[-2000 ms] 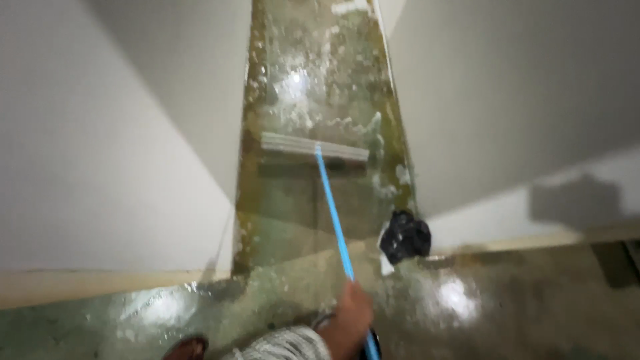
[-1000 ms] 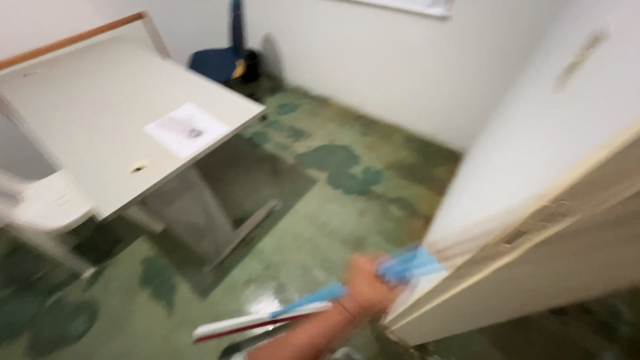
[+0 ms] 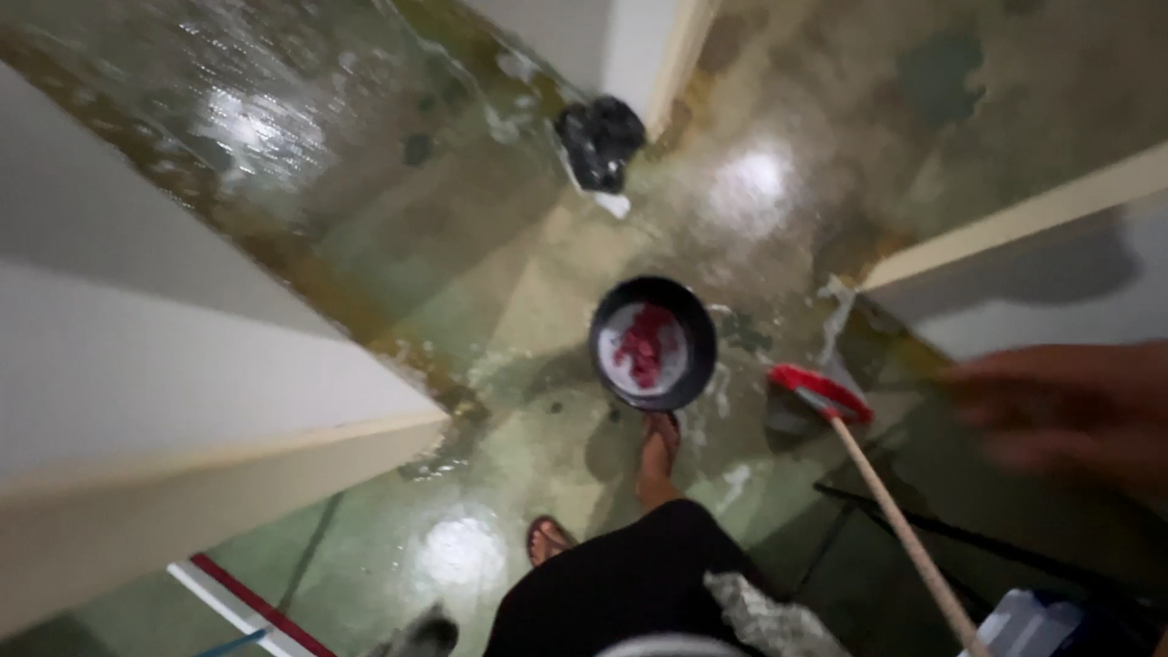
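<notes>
My right hand is blurred at the right edge, fingers pointing left, with nothing seen in it. It is to the right of a long-handled brush with a red head and a pale stick handle. A dark bucket stands mid-floor, holding whitish liquid and a red cloth-like thing. At the lower left lies a red and white floor squeegee, part of its blue handle showing at the bottom edge. My left hand is out of view.
A black plastic bag lies on the wet floor by a wall corner. White walls with pale edging frame the passages. My sandalled feet are just below the bucket. Dark bars and a blue and white object are at the lower right.
The blue handle was in a hand in both earlier frames; now the squeegee is at the lower left with no hand seen on it. The view has swung from the room with the desk to the bucket.
</notes>
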